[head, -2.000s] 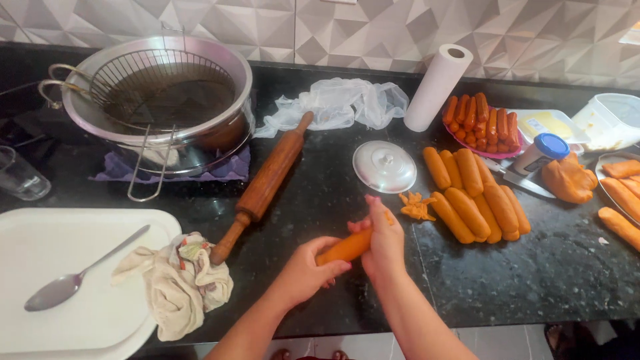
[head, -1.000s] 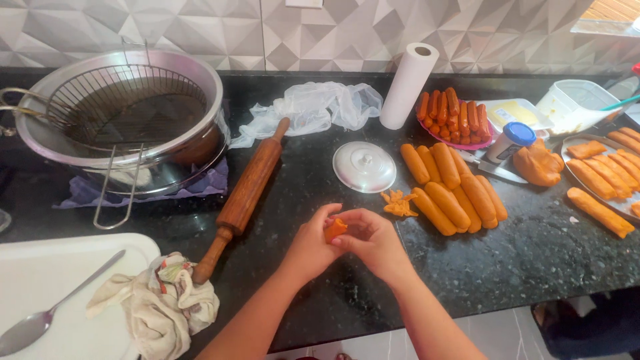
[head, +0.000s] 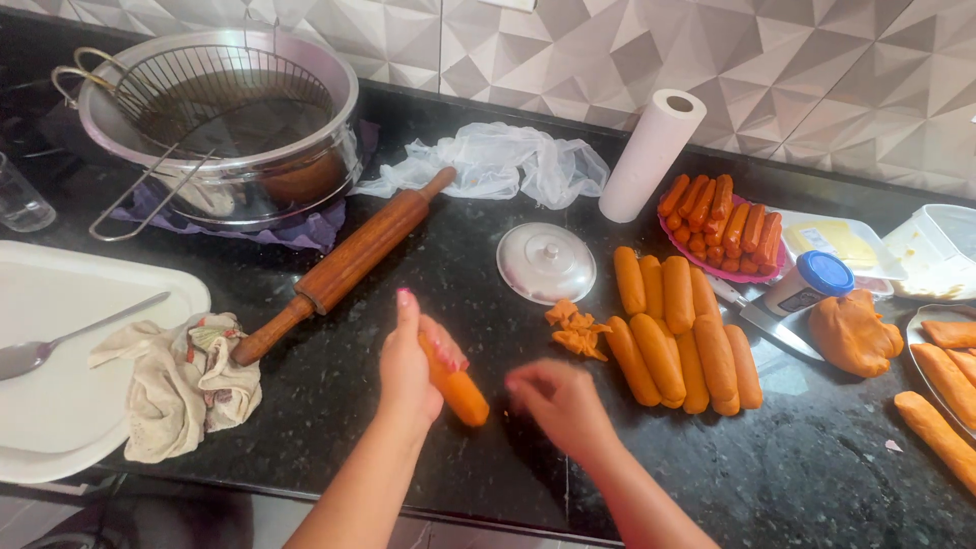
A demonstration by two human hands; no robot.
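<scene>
My left hand (head: 415,358) is closed around an orange dough roll (head: 465,396), whose lower end sticks out beneath the fingers. Just right of it, my right hand (head: 557,404) is blurred above the counter, fingers bent; whether a scrap is between them I cannot tell. Several smooth orange dough rolls (head: 679,335) lie stacked to its right. Torn dough scraps (head: 576,329) sit between that stack and a round metal lid (head: 547,263). A lump of orange dough (head: 854,333) rests farther right, beside a knife (head: 781,332) and a blue-lidded jar (head: 812,282).
A wooden rolling pin (head: 362,252) lies left of my hands, its handle on a cloth (head: 183,381). Behind are a large pot (head: 221,175) with a wire basket, a plastic bag (head: 503,164), a paper roll (head: 652,156) and a plate of sausages (head: 720,225). A white tray (head: 84,274) holds a spoon.
My hands have moved apart; both were around the dough piece in the earlier frames. The left hand now holds the roll alone, its thumb pointing up.
</scene>
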